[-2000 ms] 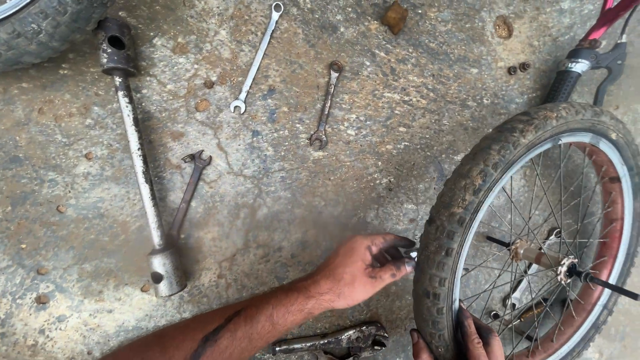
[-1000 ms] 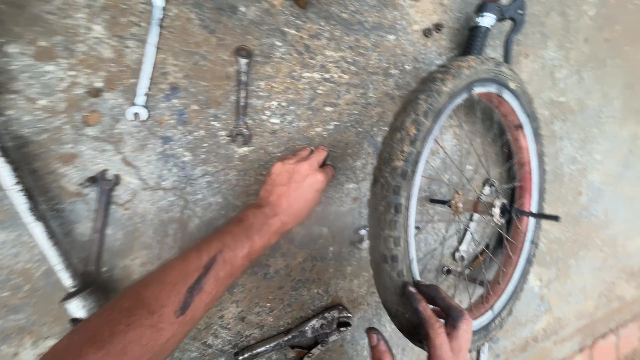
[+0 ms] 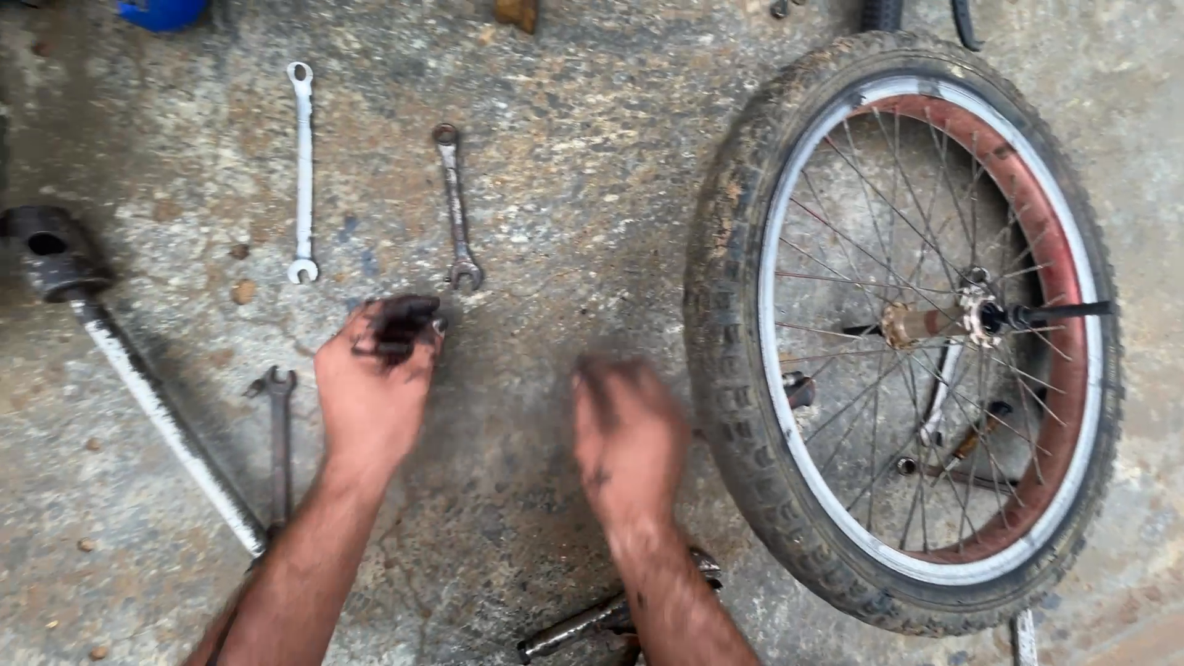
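My left hand point(image 3: 379, 388), its fingers curled and blackened, is over the concrete floor between two wrenches; whether something small is in it cannot be told. My right hand point(image 3: 629, 425), blurred and also curled, is left of the bicycle wheel point(image 3: 731, 398) and apart from it; its grip is unclear. The wheel has a knobby tyre, a silver and red rim and a hub point(image 3: 934, 324) with an axle. A dark combination wrench point(image 3: 456, 208) lies beyond my left hand, a silver combination wrench point(image 3: 304, 176) farther left. An open-ended wrench point(image 3: 280, 444) lies beside my left forearm.
A long socket wrench with a heavy head point(image 3: 157, 398) lies at the left. Pliers-like metal tools point(image 3: 583, 624) are partly under my right forearm. More tools, including a wrench point(image 3: 942, 393), show through the spokes. A blue object point(image 3: 162, 11) is at the top left edge.
My right hand has let go of the wheel's near edge and moved left, off the tyre. My left hand has moved toward the open-ended wrench. The view has shifted.
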